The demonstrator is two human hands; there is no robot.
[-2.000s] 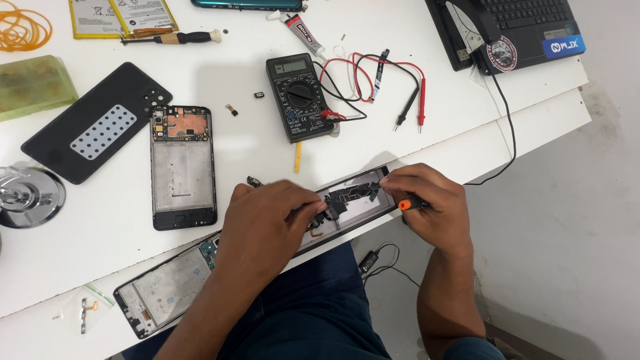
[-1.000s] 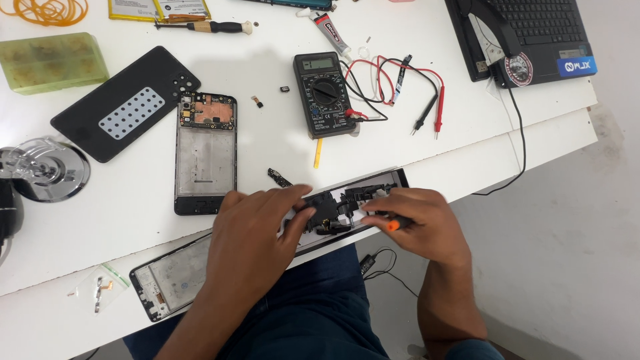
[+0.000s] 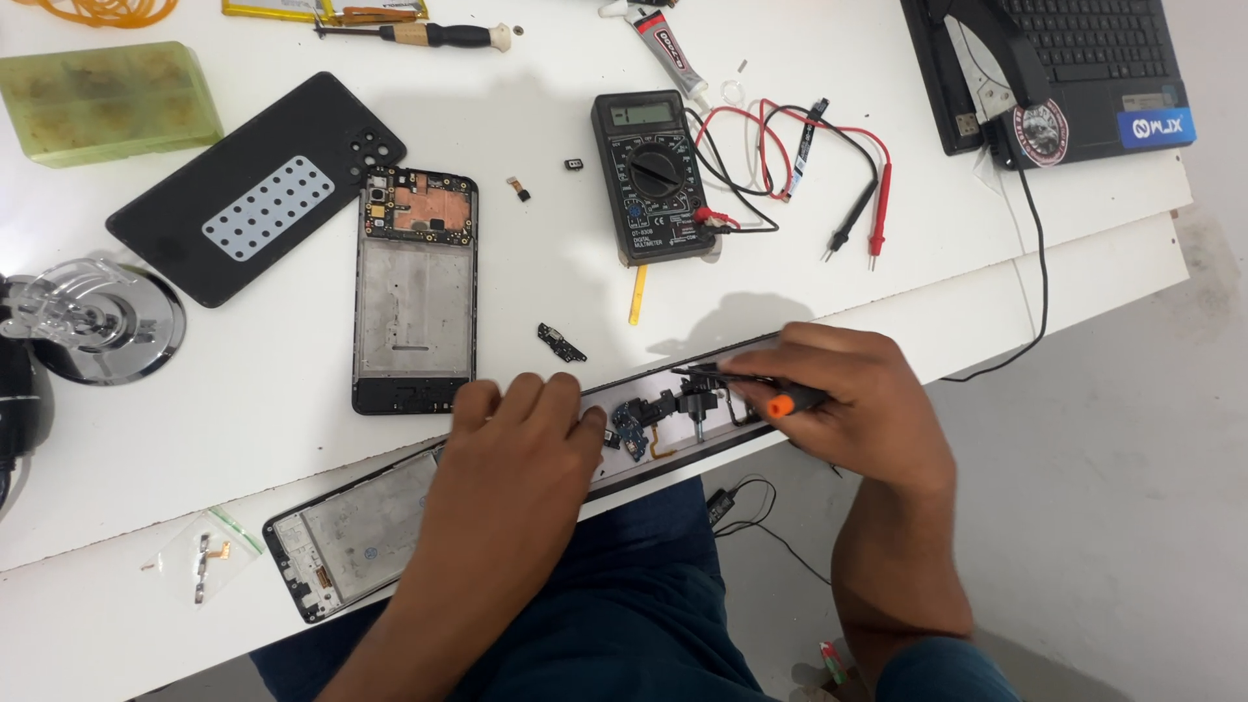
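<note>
My right hand (image 3: pixel 848 400) grips an orange-tipped screwdriver (image 3: pixel 792 401) and a thin black tool or part, over the right part of a long shallow tray (image 3: pixel 673 466). Several dark phone parts, a blue circuit board (image 3: pixel 632 429) and a gold flex cable (image 3: pixel 659 447) lie in the tray. My left hand (image 3: pixel 517 458) rests at the tray's left part, above an opened phone frame (image 3: pixel 366 536); whether its fingers hold anything is hidden. A second opened phone (image 3: pixel 416 302) with its board showing lies behind it. A small black circuit board (image 3: pixel 561 343) sits on the white table.
A digital multimeter (image 3: pixel 651 175) with red and black probes, a glue tube (image 3: pixel 666 49), a screwdriver (image 3: pixel 444 36), a black phone back cover (image 3: pixel 255 185), a green plastic box (image 3: pixel 107 102), a laptop (image 3: pixel 1092 68) and a small plastic bag (image 3: pixel 205 556) are around.
My hands have moved apart along the tray. The dark parts between them have shifted, and the blue board now shows. The view has moved a little.
</note>
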